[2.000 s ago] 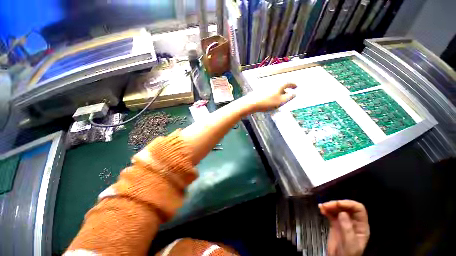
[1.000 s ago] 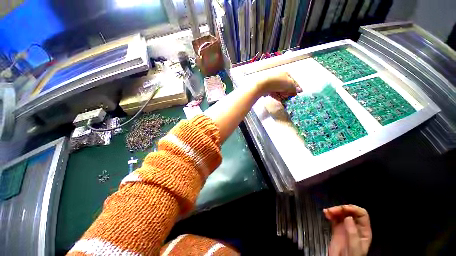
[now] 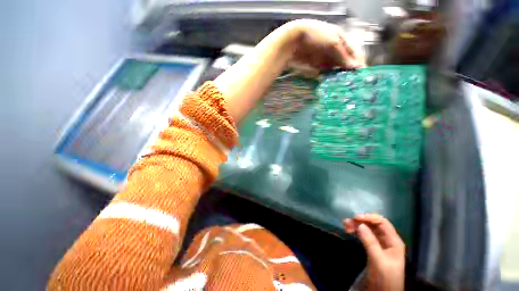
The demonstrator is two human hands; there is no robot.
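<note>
My left hand (image 3: 330, 48) reaches in from the left and grips a green circuit board (image 3: 370, 116) at its far edge. The board carries many small dark and silver parts and hangs over the dark green mat (image 3: 318, 193); blur hides whether it touches the mat. My right hand (image 3: 382, 244) is at the lower right, in front of the mat's near edge, fingers loosely curled and apart from the thumb, with nothing visible in it. A brown-grey heap of components (image 3: 287, 98) lies left of the board.
A pale frame with a blue inner border (image 3: 128, 122) stands at the left, with a green board (image 3: 136, 75) at its far end. Part of a white framed surface (image 3: 501, 153) shows at the right edge. A thin dark object (image 3: 355, 165) lies near the board's near edge. The picture is blurred.
My left hand has lifted the nearest board off the white framed surface and carried it left over the mat. The view has swung left. My right hand stays low at the right.
</note>
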